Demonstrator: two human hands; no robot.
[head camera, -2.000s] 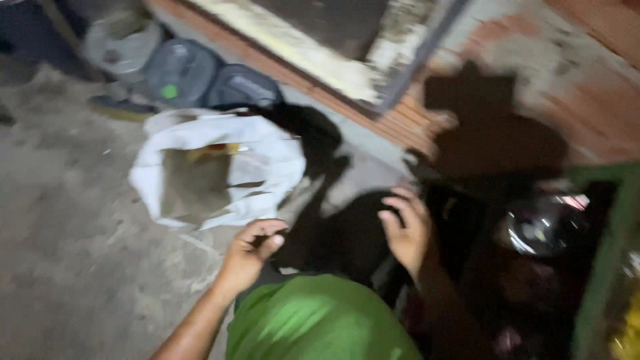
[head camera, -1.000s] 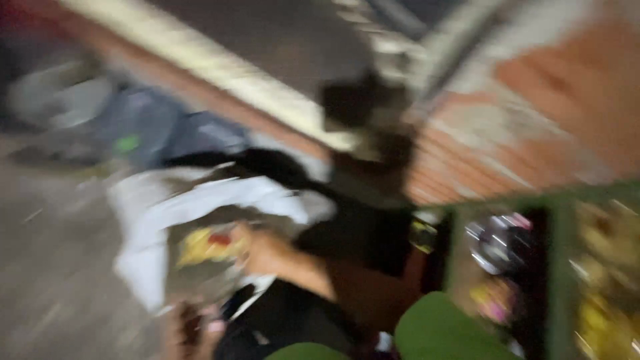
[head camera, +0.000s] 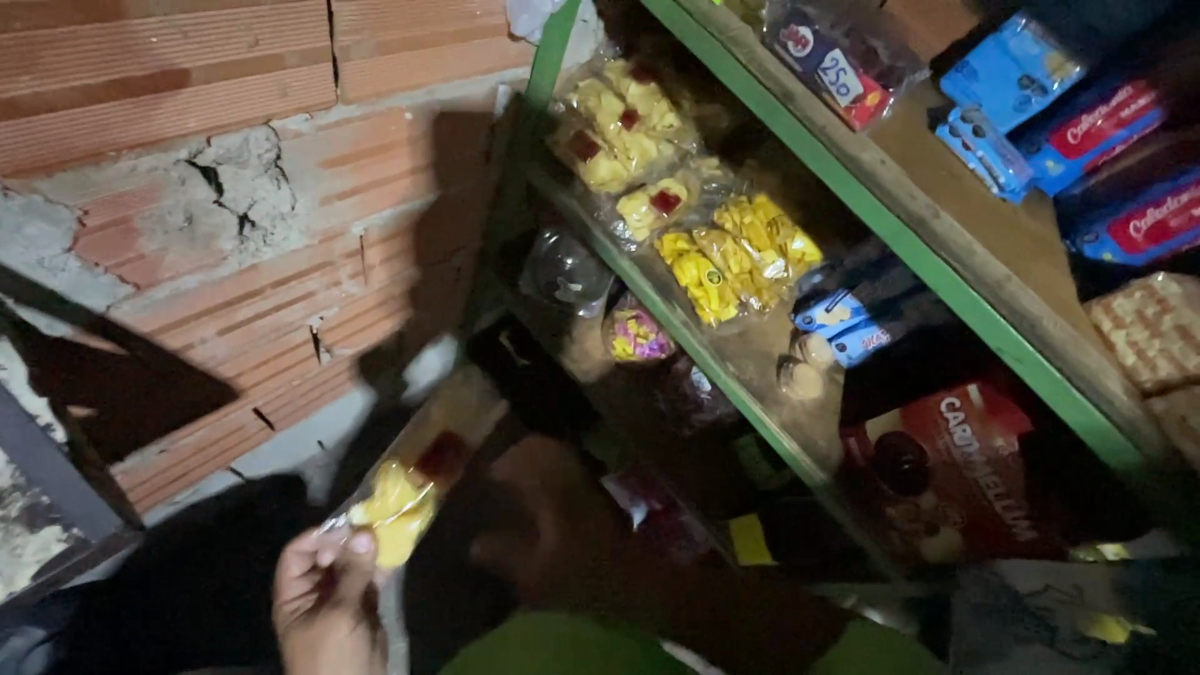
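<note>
My left hand (head camera: 328, 591) pinches the lower end of a clear plastic bag of yellow chips (head camera: 398, 511) with a dark red packet inside. The bag slants up to the right in front of the brick wall. Beside it, my right hand (head camera: 534, 516) is in deep shadow, and its fingers are hard to make out. Similar bags of yellow chips (head camera: 623, 141) lie on the green-edged shelf above, near bags of bright yellow wrapped pieces (head camera: 736, 258).
A green metal shelf edge (head camera: 900, 234) crosses diagonally at right. Blue packets (head camera: 1017, 75) and a red bag (head camera: 947, 469) sit on the shelves. A clear round container (head camera: 567, 267) stands lower, near the rough brick wall (head camera: 253, 216).
The view has swung right, from the white sack on the floor to the shelves. A bag of chips is now in my left hand, which looked empty two seconds ago.
</note>
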